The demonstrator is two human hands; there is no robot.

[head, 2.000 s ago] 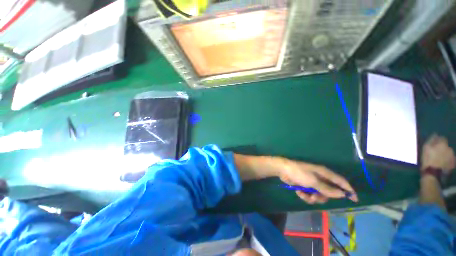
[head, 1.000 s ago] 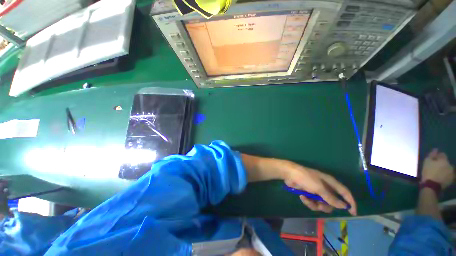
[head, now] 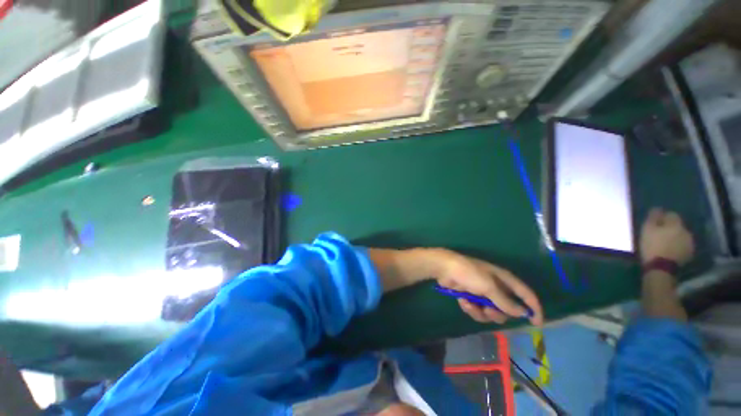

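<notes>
The tablet (head: 593, 188), black-bordered with a bright white screen, lies on the green mat at the right. My left hand (head: 487, 288) is near the bench's front edge, left of the tablet, and holds a dark-blue pen or stylus (head: 465, 296). My right hand (head: 666, 238) rests on the mat just right of the tablet, fingers curled, with no object visible in it. A bright blue cable (head: 524, 172) runs from the front connector of the test instrument (head: 465, 73) down along the tablet's left side. The instrument's screen is orange.
Dark slabs in shiny plastic (head: 219, 203) lie left of my left arm. A pale ribbed panel (head: 110, 69) is at the far left, with a small dark tool (head: 71, 231) below it. A yellow-and-black item (head: 288, 15) sits on the instrument. A red-framed rack (head: 505, 374) stands below the bench edge.
The view has shifted, so the bench things appear further left and more grey equipment shows at the right. My left hand still holds the pen; my right hand stays beside the tablet.
</notes>
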